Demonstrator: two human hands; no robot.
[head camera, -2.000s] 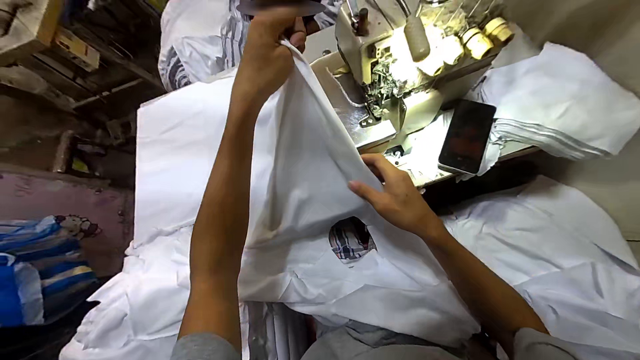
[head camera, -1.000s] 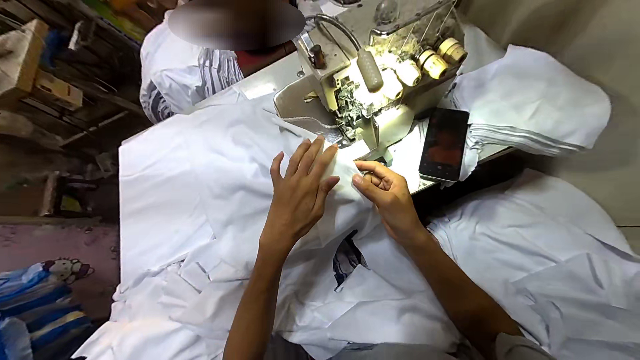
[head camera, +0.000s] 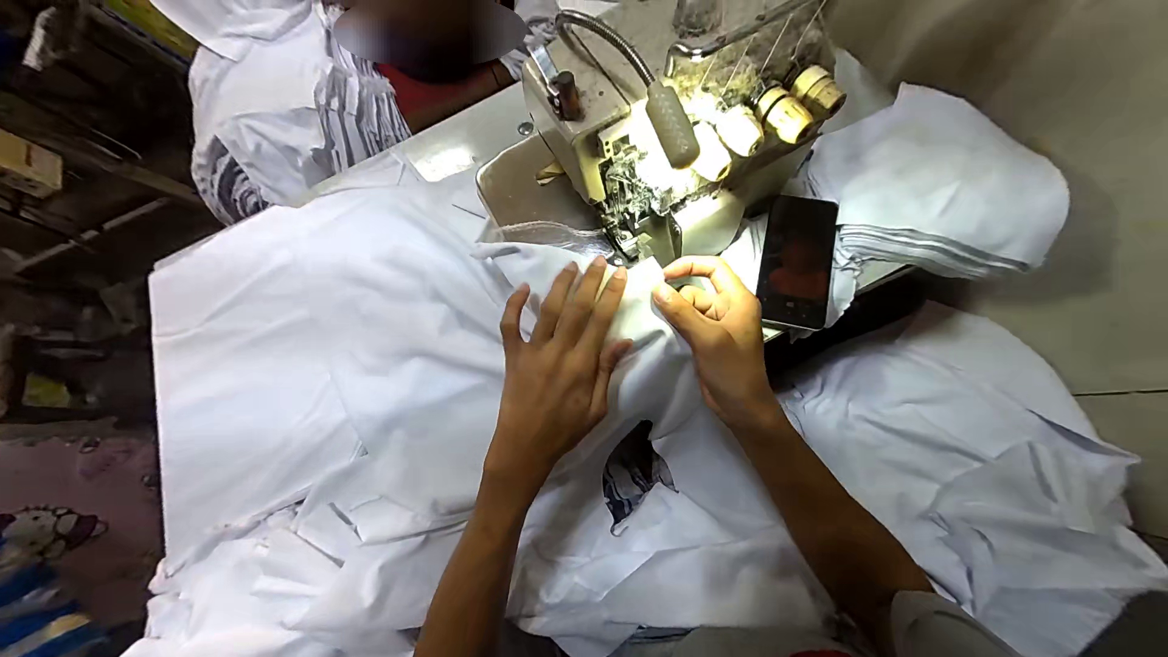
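Observation:
White fabric lies in folds over the table, with a dark hole at its lower middle. My left hand rests flat on it, fingers spread, just below the sewing head. Thumb and index finger of my right hand pinch the fabric's edge close to the presser foot. This belongs to an overlock sewing machine, lit by a gooseneck lamp. Behind the lamp are several thread cones. The needle area is partly hidden by glare.
Right of my right hand, a smartphone lies beside a stack of cut white pieces. More white cloth hangs at the lower right. Another person sits beyond the table, near a bundle of white fabric. Shelving stands at left.
My left hand has come down from the far edge, where it held the fabric raised, and now lies flat on it. My right hand has moved up to the edge near the presser foot.

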